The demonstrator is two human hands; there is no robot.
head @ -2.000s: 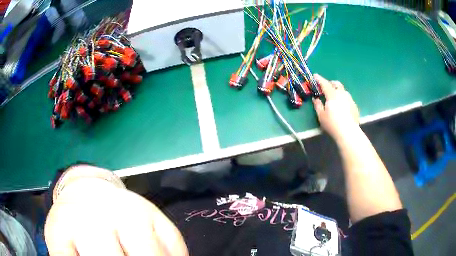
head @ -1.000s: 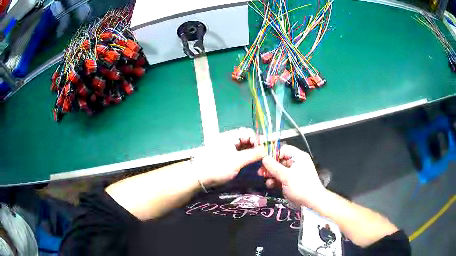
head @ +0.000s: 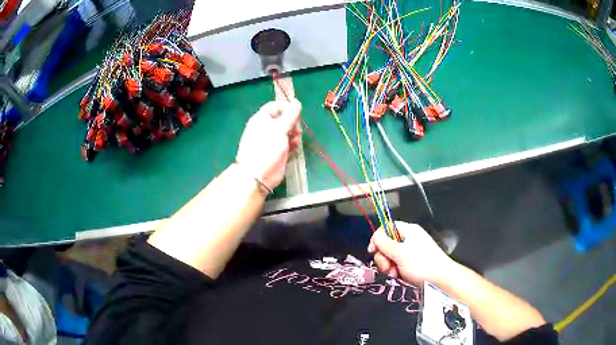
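Note:
My right hand (head: 408,255) is closed around the lower end of a bunch of coloured wires (head: 365,158) in front of the bench edge; the connector is hidden in the fist. Thin red wires (head: 338,176) run apart from the bunch, up and left past my left hand to the machine's front. My left hand (head: 271,143) is closed on the red wires below the round black opening (head: 270,42) of the white-grey machine (head: 314,42). The wire ends meet a blurred head under that opening. The other wires fan up over the green bench.
A dense heap of red-black connectors (head: 145,101) lies left of the machine. A smaller spread of harnesses (head: 415,108) lies to its right. A grey cable (head: 404,160) runs off the bench edge. More wires lie at the far right. A blue stool (head: 594,202) stands on the floor.
My left hand has moved from beside my right hand up to the machine, drawing red wires out from the bunch. The machine's pronged head now looks blurred. My right hand stays low with the harness.

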